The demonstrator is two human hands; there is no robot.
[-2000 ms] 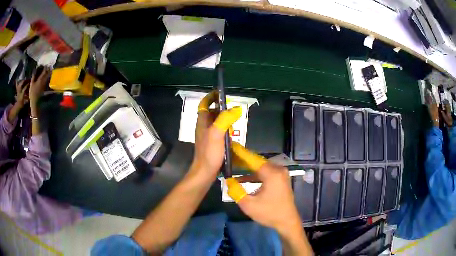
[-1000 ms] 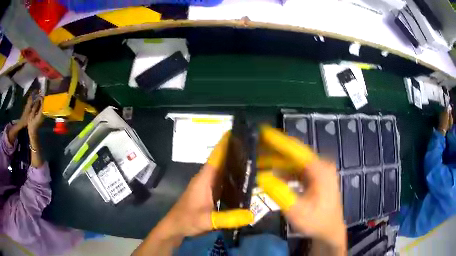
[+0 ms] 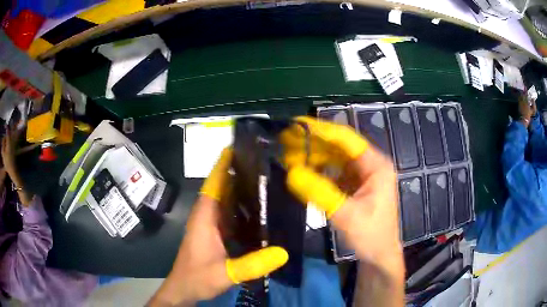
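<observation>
A dark slab, phone-like [image 3: 249, 198], is held upright before me, its broad glossy face showing bright reflections. My left hand [image 3: 219, 240] grips its left side and lower end, the yellow-cotted thumb across the front. My right hand [image 3: 345, 189], also in yellow finger cots, is at its upper right; the fingertips are blurred and whether they grip it is unclear. Behind the slab, an open white box part [image 3: 207, 150] with a lime-green edge is partly hidden. A blister tray [image 3: 394, 171] with dark slabs in its pockets lies at the right.
Stacked white box parts [image 3: 141, 162] and a labelled phone [image 3: 114, 201] lie left. Open boxes with a dark slab [image 3: 141, 73] and a labelled phone [image 3: 381, 67] are on the green belt. A yellow control box [image 3: 51, 120] stands left. Co-workers' arms show both sides.
The slab has turned from edge-on to show its broad face. My right hand has moved from its lower part to its upper right. The view has shifted; the belt boxes appear farther left.
</observation>
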